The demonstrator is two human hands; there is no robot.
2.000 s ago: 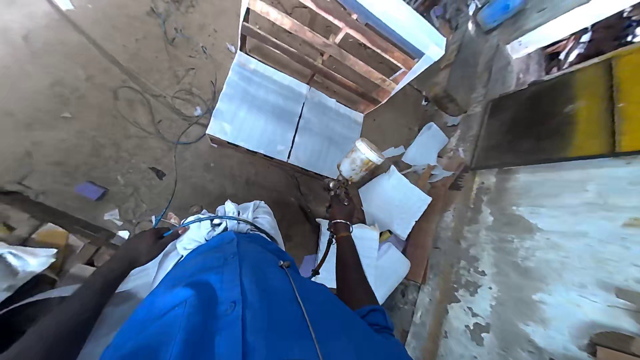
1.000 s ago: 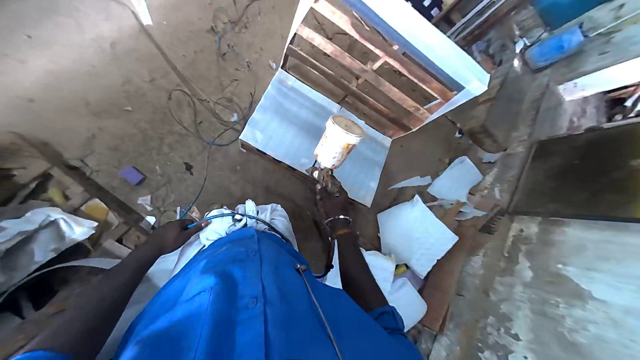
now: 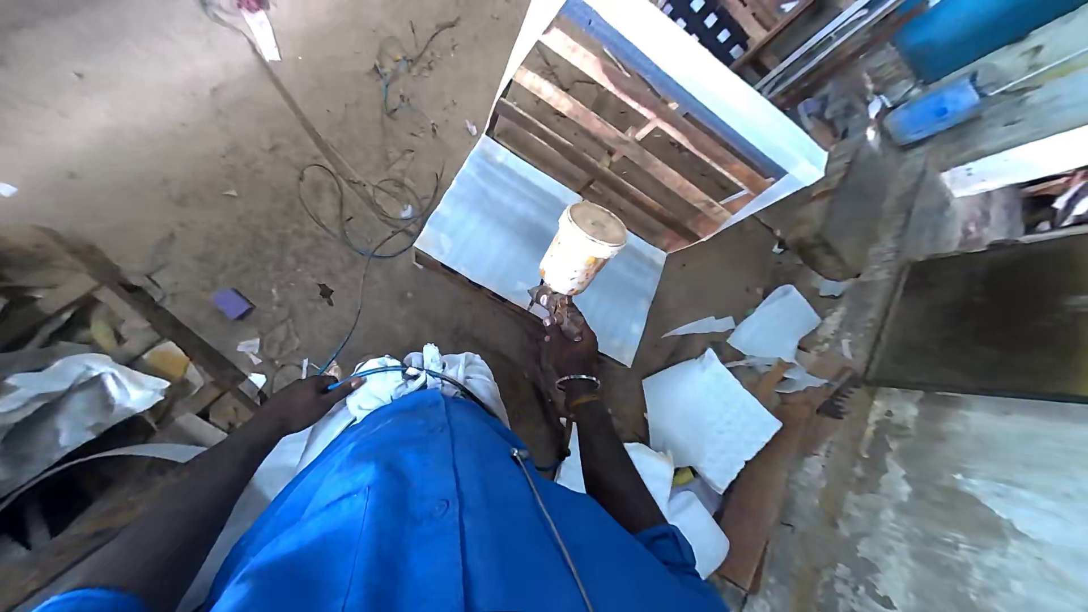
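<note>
My right hand is closed around the handle of a spray gun topped by a stained white plastic cup. The gun is over a pale flat panel, which joins an upright wooden slatted frame with white outer sides. At my waist, my left hand holds a thin blue hose, beside a bunched white cloth. The hose runs from the floor and passes in front of my blue shirt. The gun's nozzle is hard to make out.
Loops of hose lie on the dirt floor at left. White sheets and a brown board are at right, next to a low concrete edge. Wood scraps and a crumpled silvery sheet sit at far left. A blue container is at upper right.
My right hand, with the spray gun and cup, has moved across the pale panel from its right edge to its middle. My left hand stays on the hose. The view has shifted left.
</note>
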